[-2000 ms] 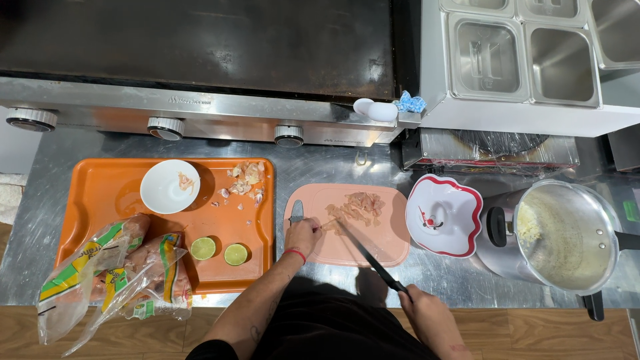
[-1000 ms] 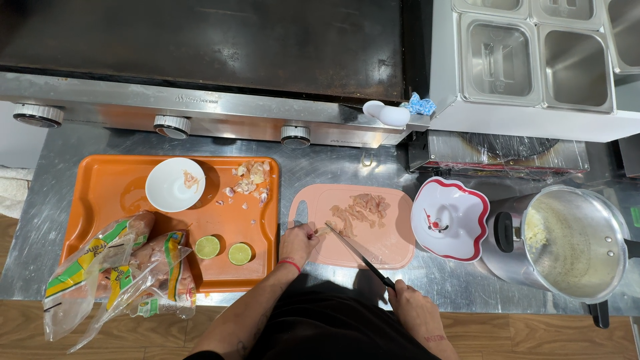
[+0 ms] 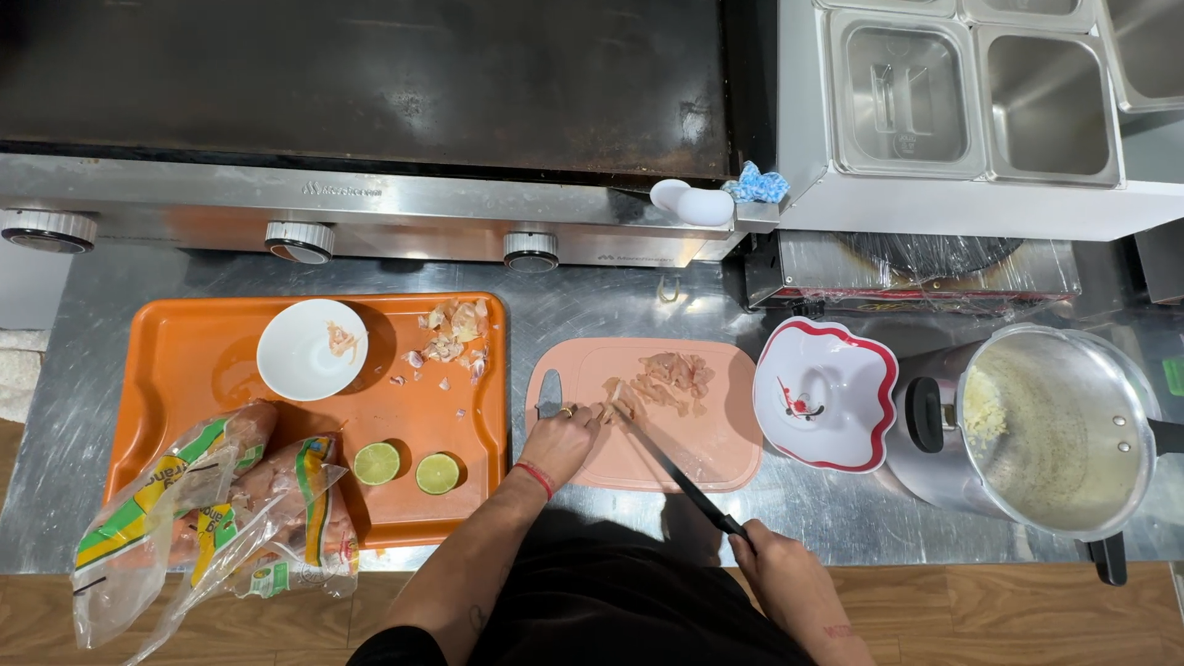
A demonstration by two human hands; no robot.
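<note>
My right hand [image 3: 772,560] is closed around the black handle of a kitchen knife [image 3: 671,467], whose blade reaches up and left over a pink cutting board [image 3: 684,462]. Near the blade's tip my left hand [image 3: 564,439] holds a piece of raw chicken [image 3: 614,400] by its end, at the board's left side. Cut strips of raw chicken [image 3: 673,375] lie in a loose heap at the board's upper middle. The board's handle hole is just left of my left fingers.
Left is an orange tray [image 3: 407,523] with a white bowl [image 3: 312,350], garlic skins [image 3: 455,328], lime halves [image 3: 376,462] and bagged raw chicken [image 3: 296,504]. Right are a red-rimmed white bowl [image 3: 825,396] and a pressure cooker pot [image 3: 1054,481] with minced garlic. A griddle [image 3: 370,83] stands behind.
The knife's tip and my left fingers stay close together at the left part of the board. The view has shifted slightly.
</note>
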